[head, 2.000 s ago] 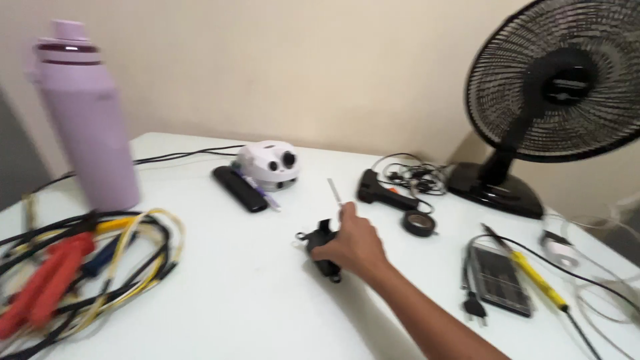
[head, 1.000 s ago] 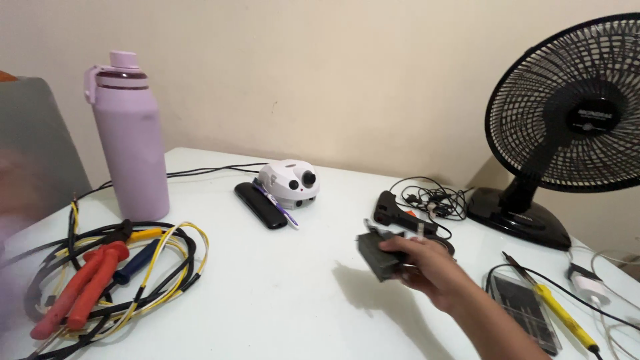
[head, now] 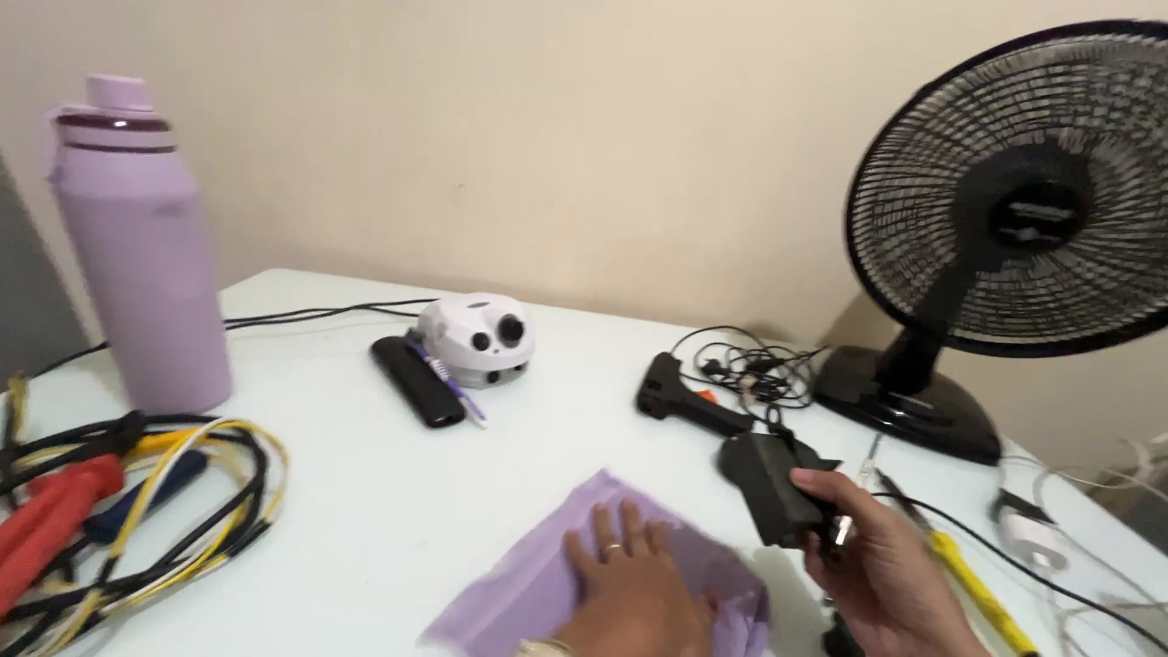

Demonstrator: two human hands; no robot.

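My left hand (head: 634, 589), with a ring on one finger, lies flat with spread fingers on a purple cloth (head: 520, 584) on the white table. To its right, my right hand (head: 881, 557) holds a small black device (head: 776, 488) above the table, thumb on its top. A thin metal shaft, perhaps a screwdriver's, shows by that hand, its handle hidden. Beyond the device lies a black hot glue gun (head: 689, 397). The device partly covers a dark round roll (head: 737, 456).
A purple bottle (head: 146, 265), coiled cables (head: 260, 484) and red-handled pliers (head: 64, 511) stand or lie left. A white device (head: 479, 333), black case (head: 415, 379) and purple pen (head: 447, 374) are at the back. Right are a black fan (head: 912, 401), a yellow soldering iron (head: 981, 593) and a white charger (head: 1031, 538).
My left hand has come in, and the purple cloth now lies under it. My right hand, low over the middle of the table two seconds ago, now holds the black device farther right.
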